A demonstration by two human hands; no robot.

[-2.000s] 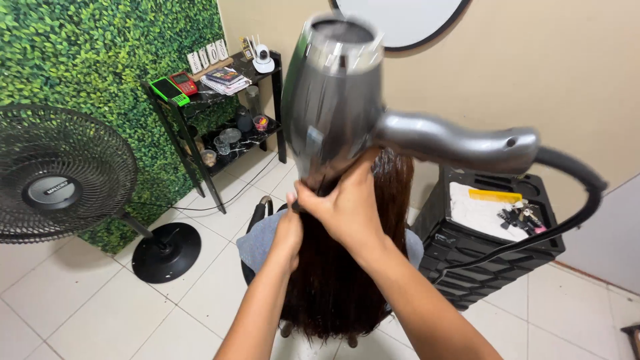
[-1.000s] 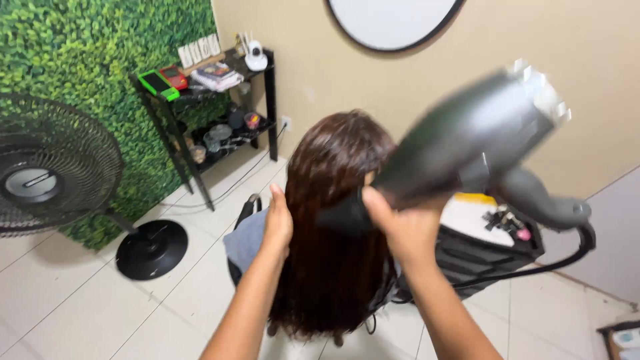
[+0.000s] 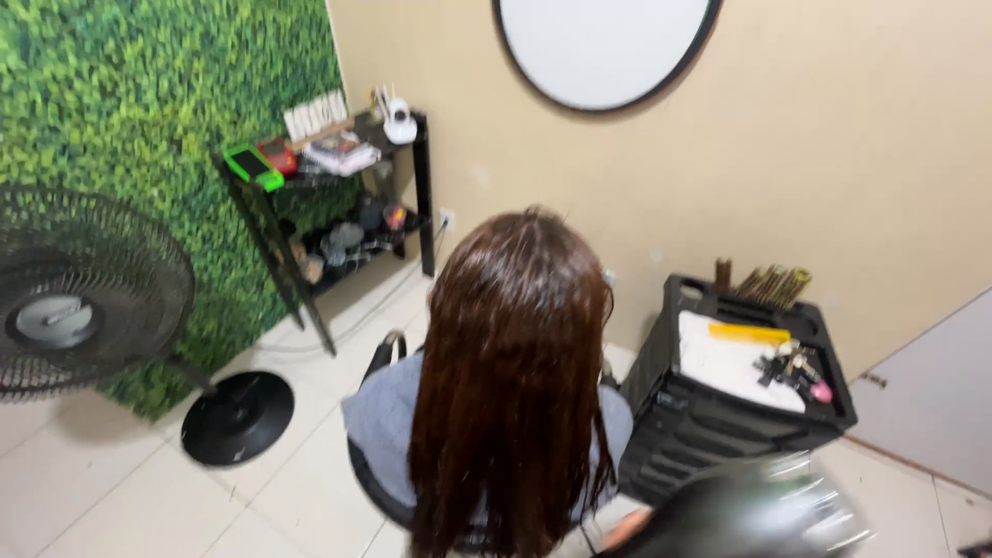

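Note:
Long, dark reddish-brown hair (image 3: 511, 372) hangs straight down the back of a seated person with a grey cloth (image 3: 384, 418) over the shoulders. At the bottom right is a blurred grey hair dryer (image 3: 767, 511), right of the hair ends. A small part of my right hand (image 3: 626, 530) shows at the dryer's left side, against it; the rest is hidden by the dryer or cut off by the frame, so its grip cannot be made out. My left hand is out of view.
A black salon trolley (image 3: 721, 422) with a yellow comb (image 3: 749, 334) and hair clips (image 3: 790, 364) stands right of the chair. At left are a black pedestal fan (image 3: 93, 310) and a black shelf (image 3: 422, 194). A round mirror (image 3: 608, 46) hangs on the wall.
The hair dryer has moved from in front of the hair down to the lower right. My left hand, beside the hair one second ago, has left the view.

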